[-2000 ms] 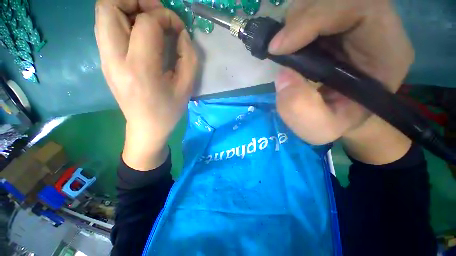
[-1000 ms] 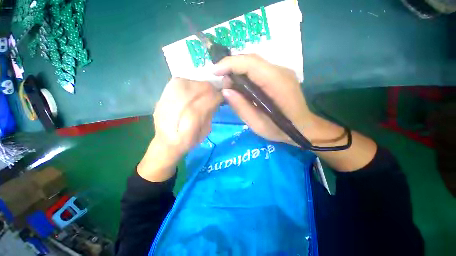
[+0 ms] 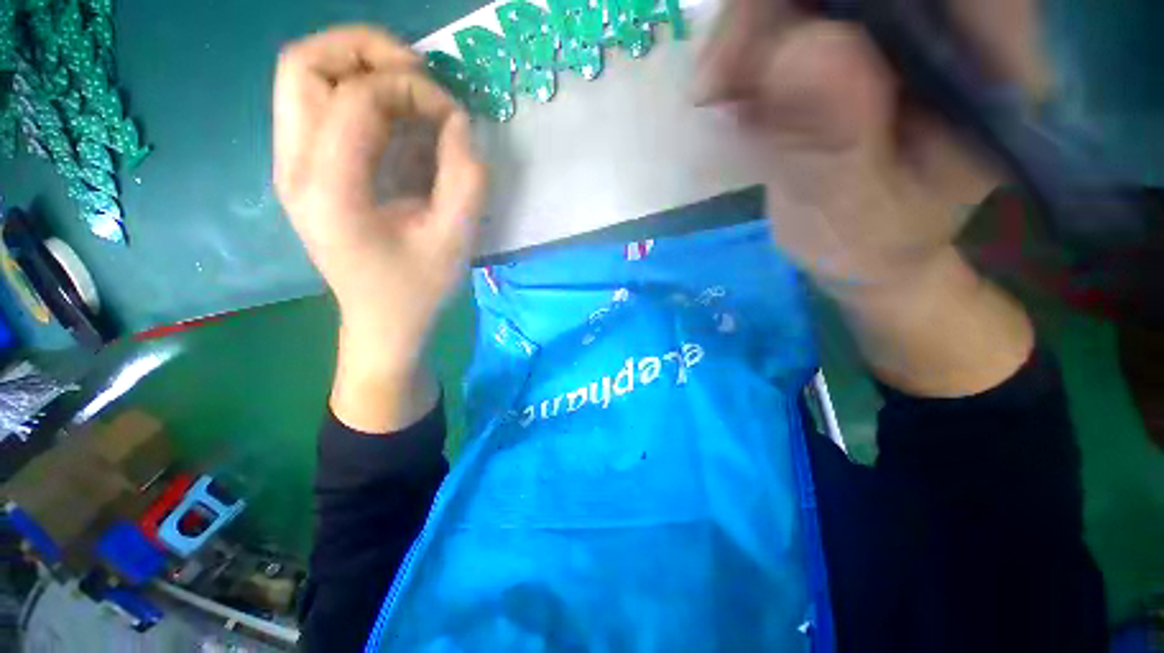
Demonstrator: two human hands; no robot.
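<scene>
Several small green circuit boards lie in a row along the far edge of the white pad. My left hand is beside the left end of the row, fingers curled with thumb and fingertips close together; whether it pinches a thin wire or part cannot be made out. My right hand is blurred, right of the row, and holds the black soldering iron. The iron's tip is not visible.
A heap of green board panels lies on the green mat at far left, with a tape roll at the bench edge. The blue apron covers my lap. Boxes and a blue stool stand on the floor at lower left.
My hands have moved apart from near the pad's front edge: the left toward the row's left end, the right away to the right with the iron. The view has also shifted.
</scene>
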